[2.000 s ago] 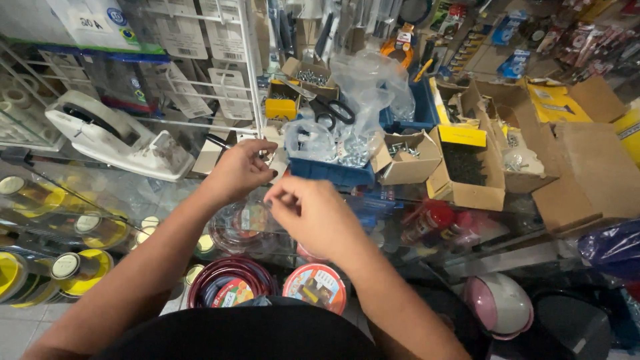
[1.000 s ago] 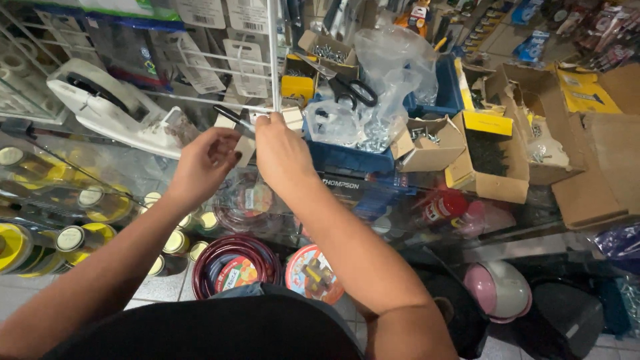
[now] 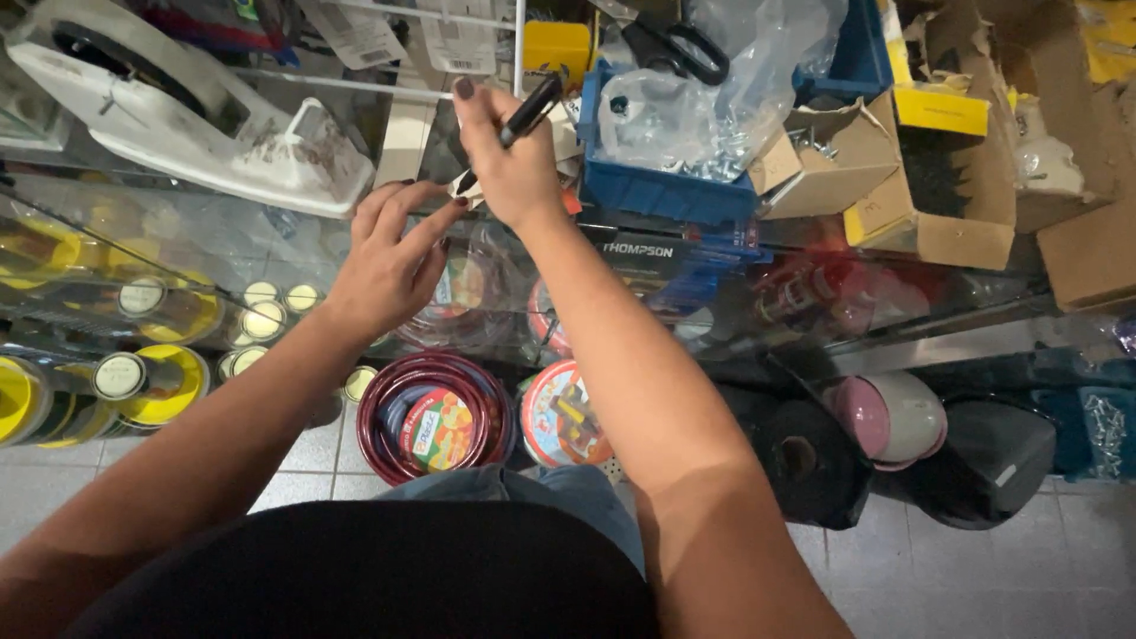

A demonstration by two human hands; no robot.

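Observation:
My right hand (image 3: 513,164) grips a black marker pen (image 3: 531,108), its tip pointing down and left at a small pale piece of paper or label (image 3: 465,188) on the glass counter. The fingertips of my left hand (image 3: 397,244) rest at the near left side of that piece, fingers slightly spread; whether they pinch it I cannot tell. A blue plastic bin (image 3: 667,193) with screws and a clear plastic bag (image 3: 657,120) stands just right of my right hand. Black-handled scissors (image 3: 679,51) lie over the bin's far side.
A white tape dispenser (image 3: 231,133) stands at left on the glass counter. Right of the bin are open cardboard boxes (image 3: 839,173) with hardware. A white wire rack (image 3: 382,86) borders the far side. Below are coiled red hoses (image 3: 368,435), cans (image 3: 120,376) and a pink-and-white helmet-like item (image 3: 896,417).
My right hand now holds the marker, its tip at the small piece. My left hand has come to that piece with its fingers stretched out. The view has moved closer to the counter.

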